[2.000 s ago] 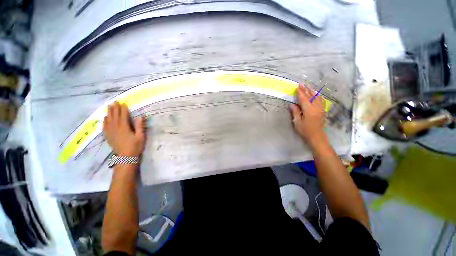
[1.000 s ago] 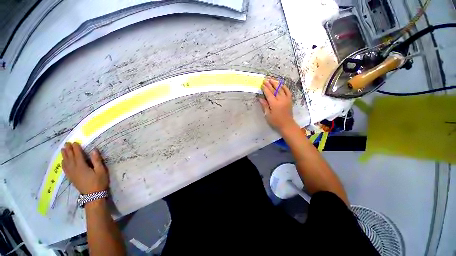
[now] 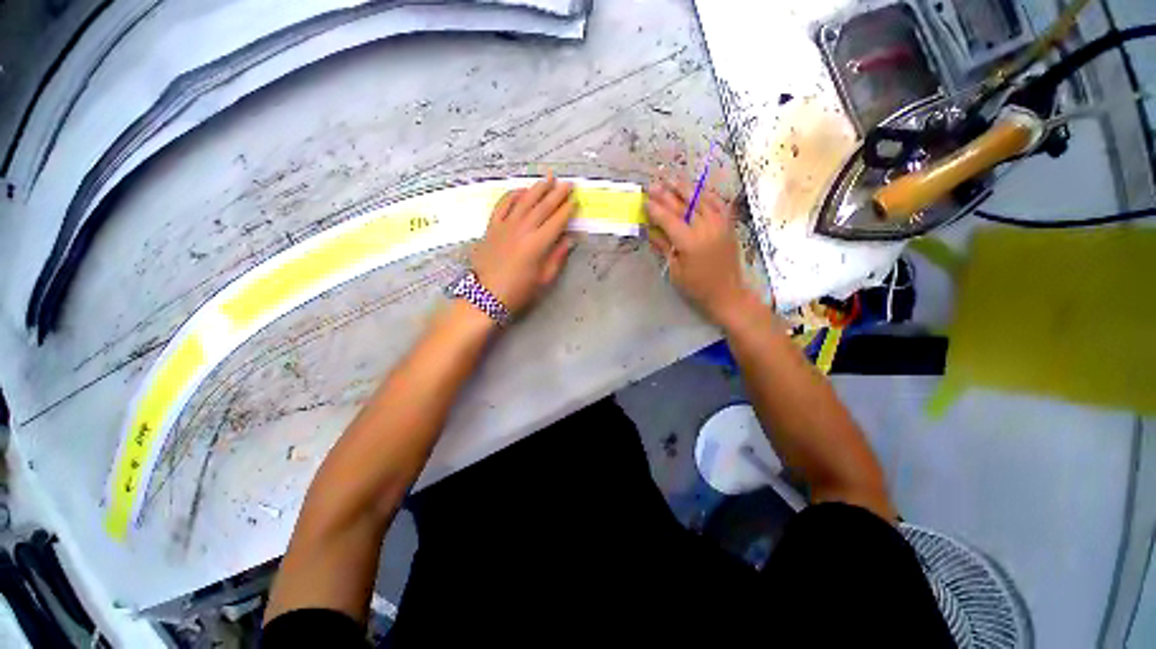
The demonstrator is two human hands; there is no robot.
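A yellow marking template (image 3: 323, 263) with black handwriting lies along a wider white curved waistband piece (image 3: 211, 340) on the marked table. My left hand (image 3: 522, 238) lies flat across the strip, right of its middle, fingers spread a little, with a watch on the wrist. My right hand (image 3: 697, 249) is at the strip's right end, fingertips at the template's edge. A thin blue-purple marking pen (image 3: 700, 184) sticks up from between its fingers. The strip's part under my left hand is hidden.
A stack of curved white pieces with dark edges (image 3: 190, 95) lies at the table's far left. A steam iron (image 3: 938, 178) with a wooden handle stands on a scorched white pad (image 3: 811, 159) at right. A yellow sheet (image 3: 1059, 317) and a fan (image 3: 963, 586) are at lower right.
My left hand has moved right along the strip from its left part to near my right hand. My right hand stays at the right end with the pen. The view has turned left.
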